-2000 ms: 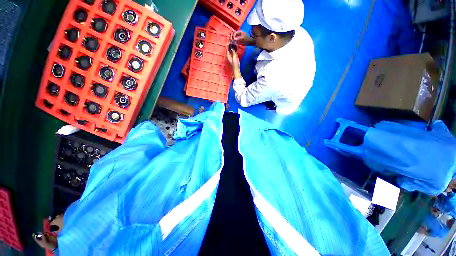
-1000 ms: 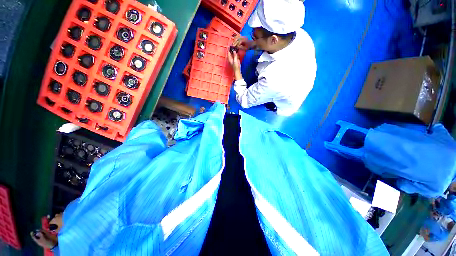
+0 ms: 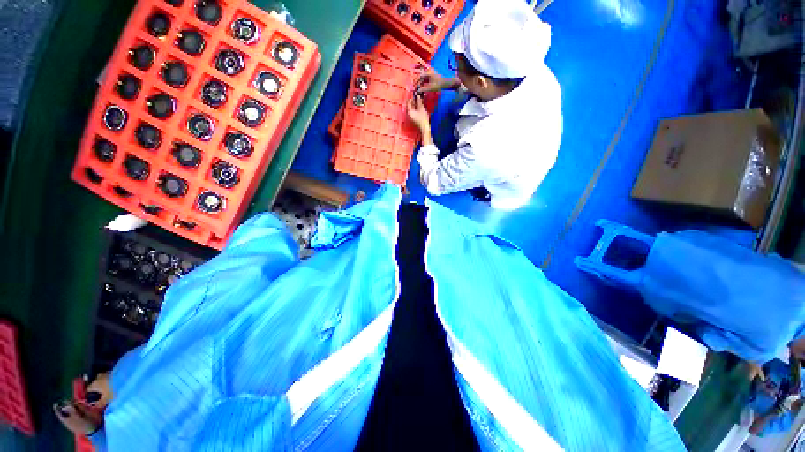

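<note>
An orange-red compartment tray (image 3: 181, 221) lies on the green bench at the upper left, most pockets holding round dark and silvery parts. A black parts tray (image 3: 115, 340) with metal parts lies below it, partly hidden by my light blue smock. At the lower left edge, small and blurred fingers (image 3: 95, 388) show beside a blue sleeve, near an orange edge. I cannot tell whether they are my left hand, nor whether they hold anything. My right hand is not in view.
A person in white (image 3: 521, 132) handles something small over another orange tray (image 3: 371, 146). A cardboard box (image 3: 706, 159), blue stool (image 3: 605, 260), blue-clothed person (image 3: 724, 282) and white carton (image 3: 680, 357) are on the right. Another red tray (image 3: 11, 380) is at the left edge.
The view has shifted slightly, so the upper trays and the person in white appear further right. That person's hands have moved slightly. The fingers at lower left have barely moved.
</note>
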